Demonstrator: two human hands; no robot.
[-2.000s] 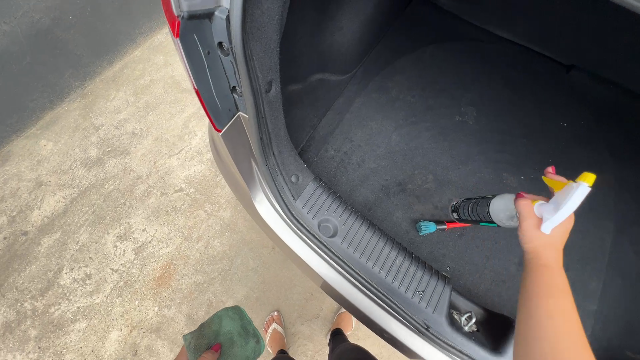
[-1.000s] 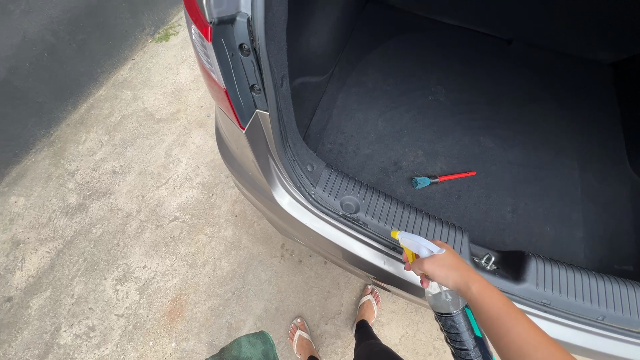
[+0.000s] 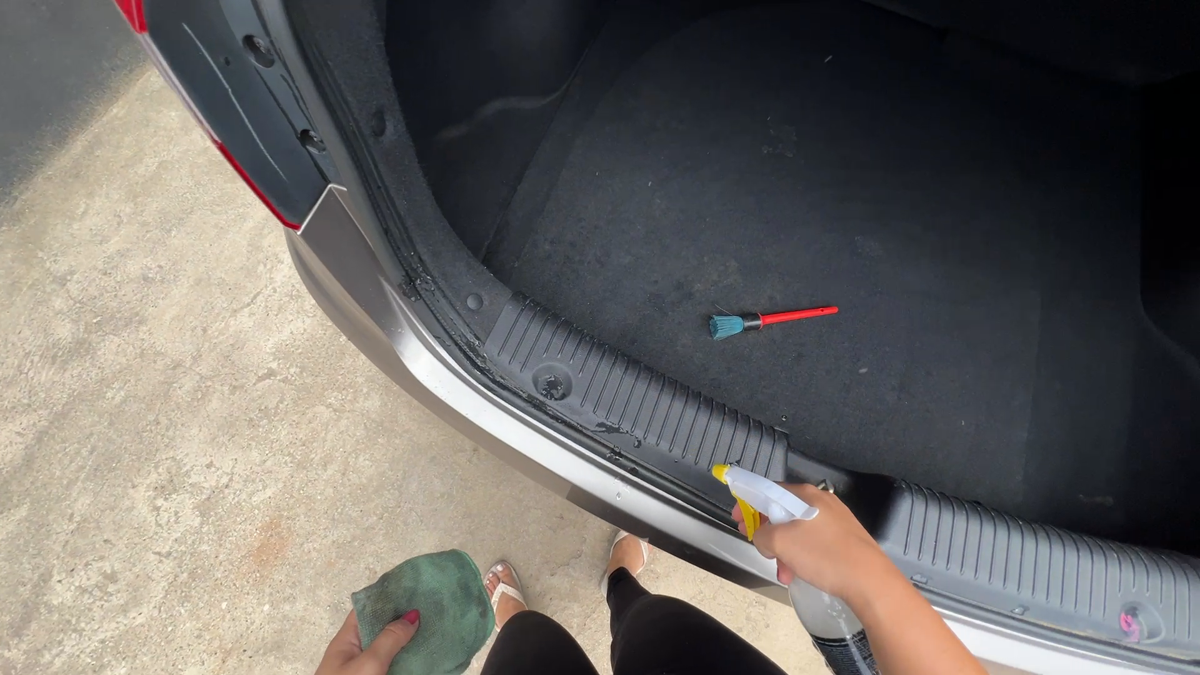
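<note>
My right hand [image 3: 820, 544] grips a spray bottle [image 3: 825, 614] by its neck, fingers at the yellow trigger. Its white and yellow spray head [image 3: 764, 492] points left over the ribbed black trunk sill [image 3: 647, 394]. Wet drops lie on the sill and along the channel beside it. At the bottom left, my left hand [image 3: 370, 647] holds a folded green cloth [image 3: 431, 605], thumb on top, above the concrete. A detailing brush [image 3: 773, 320] with a red handle and blue bristles lies on the dark trunk carpet [image 3: 891, 216].
The silver rear bumper [image 3: 487, 412] curves between the trunk and the concrete ground [image 3: 169, 394]. A metal latch shows partly behind my right hand. My sandaled feet [image 3: 506, 591] stand beside the bumper. Part of the tail light [image 3: 258, 187] is at the upper left.
My right hand has brought the spray bottle from over the trunk carpet to the sill. The brush, partly behind the bottle at first, is now uncovered. Wet drops now show on the sill.
</note>
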